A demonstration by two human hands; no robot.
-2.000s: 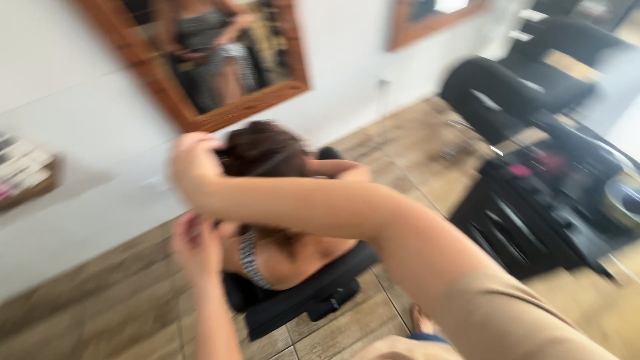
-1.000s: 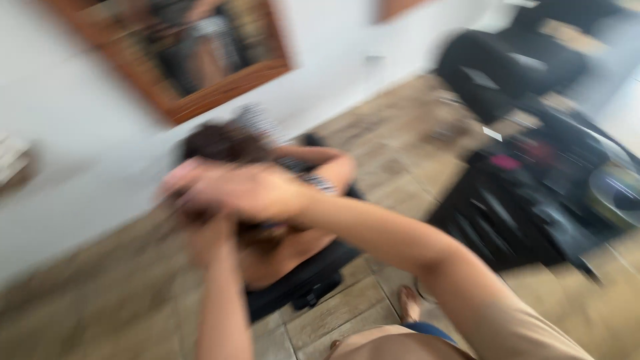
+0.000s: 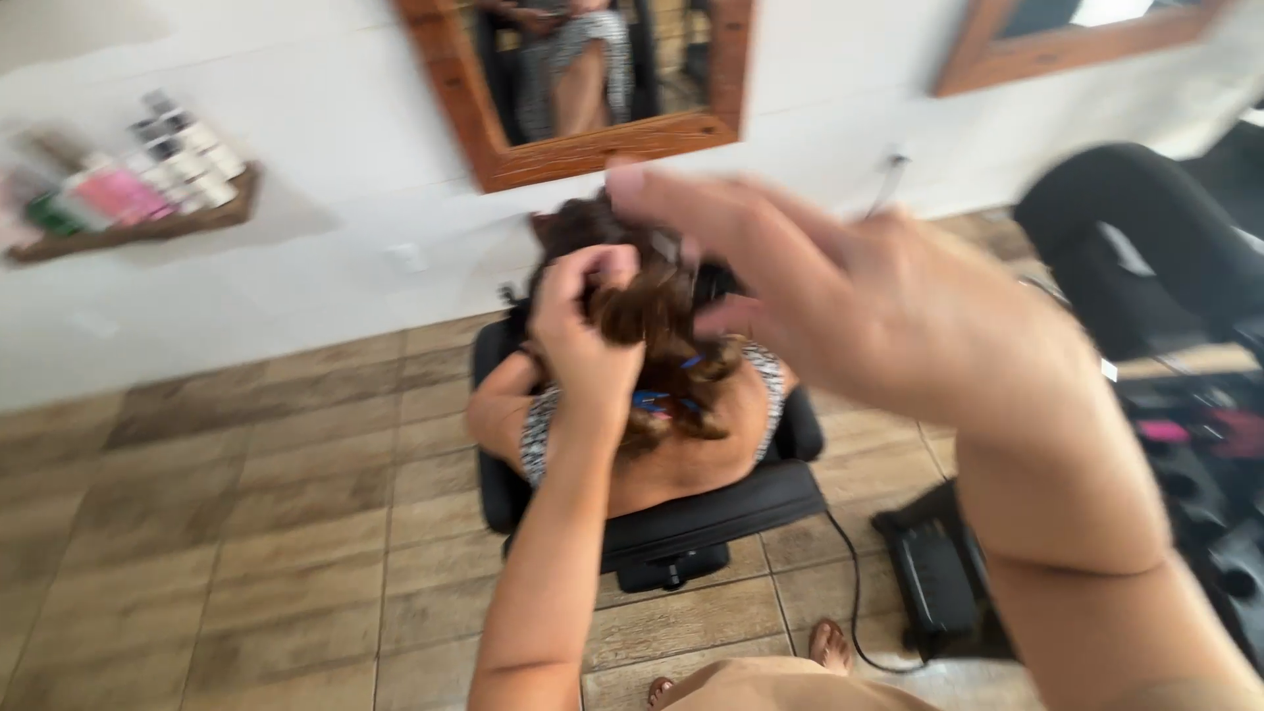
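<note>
A person with brown hair point(image 3: 647, 306) sits in a black salon chair point(image 3: 721, 509), back toward me. My left hand point(image 3: 588, 321) is at the back of the head, its fingers curled around a lock of hair. To the right of the head, my right hand point(image 3: 790, 267) is raised, fingers and thumb apart, with nothing seen between them; it is slightly blurred. Lower down, curled sections hang at the neck, with blue hair clips point(image 3: 650, 400) among them. The seated person wears a black-and-white patterned garment point(image 3: 538, 434).
A wood-framed mirror point(image 3: 612, 148) hangs on the white wall ahead. Products stand on a wooden shelf point(image 3: 138, 237) at left. At right are another black chair point(image 3: 1106, 247) and a black trolley point(image 3: 1185, 484) with small items. A black cord point(image 3: 854, 592) lies on the tiled floor.
My hands were close together at the head one second ago; now the right one is apart from the left, to its right. The view has shifted.
</note>
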